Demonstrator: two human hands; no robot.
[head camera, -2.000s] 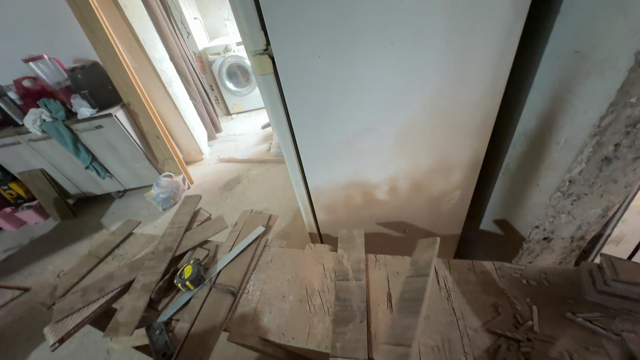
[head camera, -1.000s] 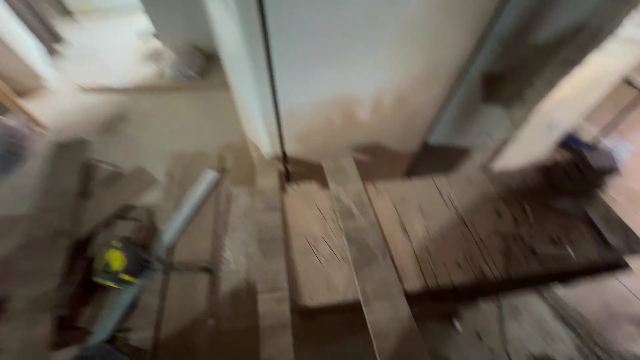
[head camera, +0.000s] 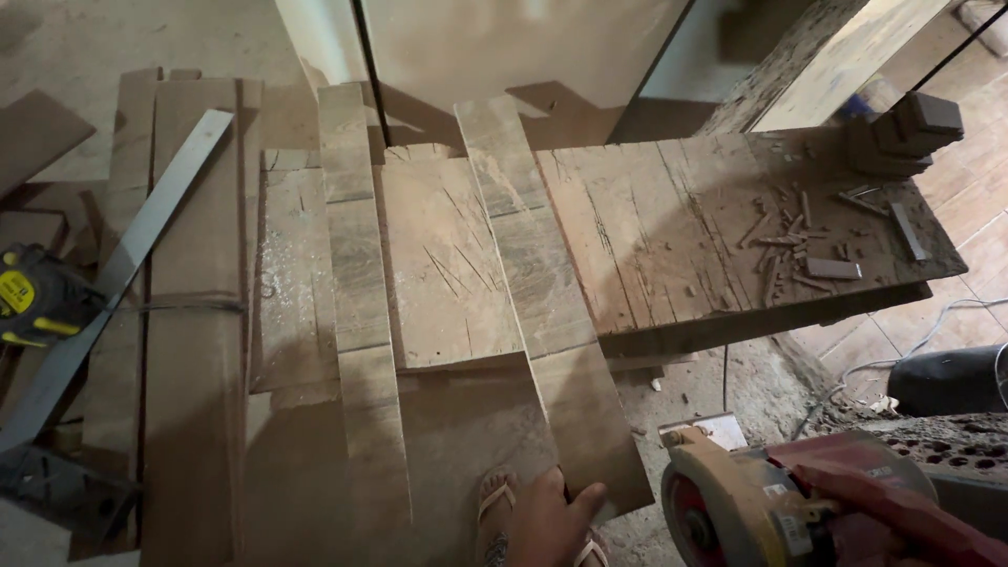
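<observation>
My left hand (head camera: 551, 520) reaches in at the bottom centre, thumb and fingers gripping the near end of a wood-grained strip (head camera: 543, 276). That strip lies slanted across a worn, scored wooden bench (head camera: 638, 228), its near end overhanging the edge. A second wood-grained strip (head camera: 362, 276) lies to its left, also across the bench and past its edge. At the lower right is a red power saw with a round blade guard (head camera: 709, 496), close to the held strip's end; no hand shows on it. My right hand is out of view.
Left lie stacked planks (head camera: 193, 276), a metal straightedge (head camera: 169, 185) and a tape measure (head camera: 35, 295). Offcuts (head camera: 787, 236) and stacked small blocks (head camera: 906, 138) sit on the bench's right. A black bucket (head camera: 945, 382) and cable (head camera: 913, 346) are on the floor; sandalled feet (head camera: 496, 504) stand below.
The view has swung down onto the bench. My left hand and the power saw have come into view. Since the oldest frame, the strips reach farther over the bench's near edge.
</observation>
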